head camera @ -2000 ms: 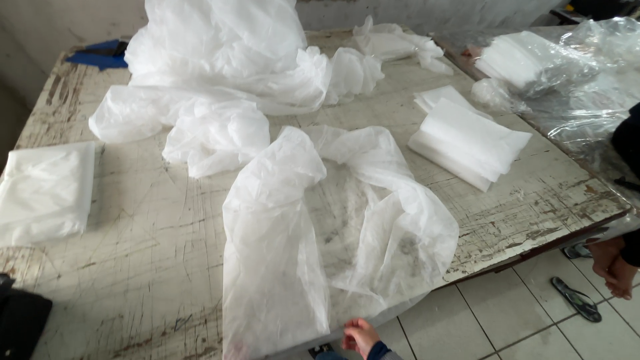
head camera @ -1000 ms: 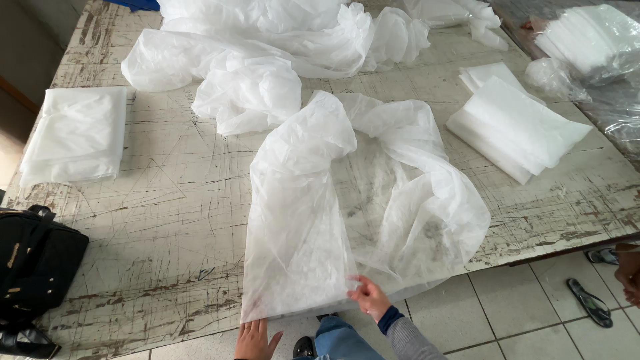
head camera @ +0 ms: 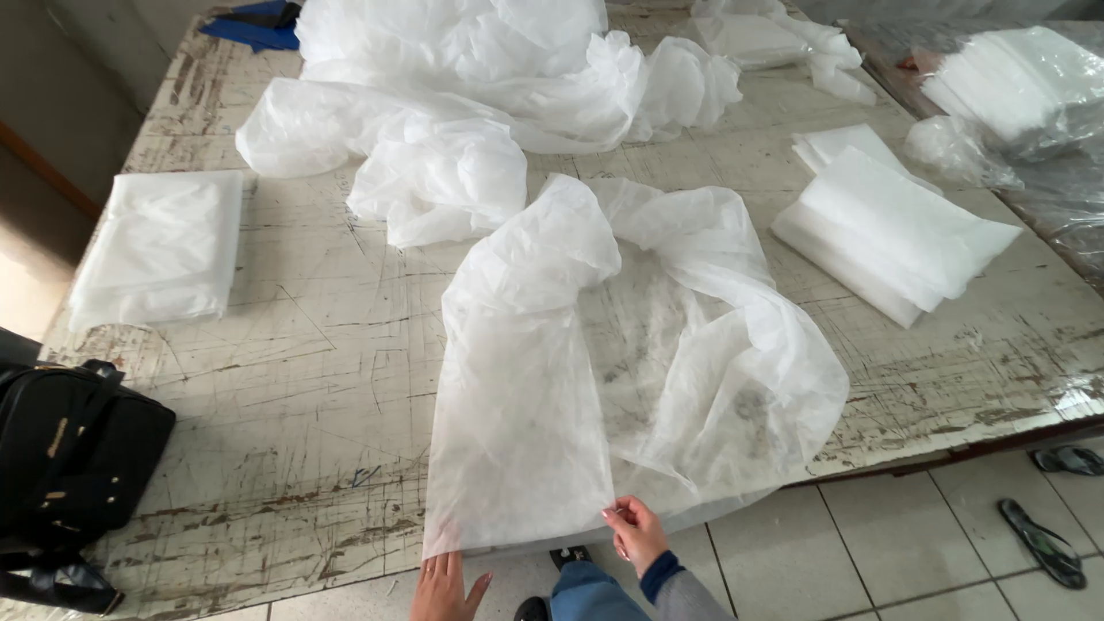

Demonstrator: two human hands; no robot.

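A sheer white sheet of thin fabric or film lies on the scratched table, its near edge at the table's front. My left hand rests flat at the sheet's near left corner, fingertips beneath the sheer layer. My right hand pinches the near right corner between thumb and fingers. From there the material loops back, bunched, in a twisted band to the right. Behind it sits a large crumpled heap of the same white material.
A folded white stack lies at left, another folded bundle at right. A black bag sits at the left edge. Plastic-wrapped white sheets lie far right. Blue material is at the back; sandals are on the tiled floor.
My left hand, not visible two seconds ago, is at the sheet's left corner. The right hand stays at the near edge. The person's hand at the far right is out of view.
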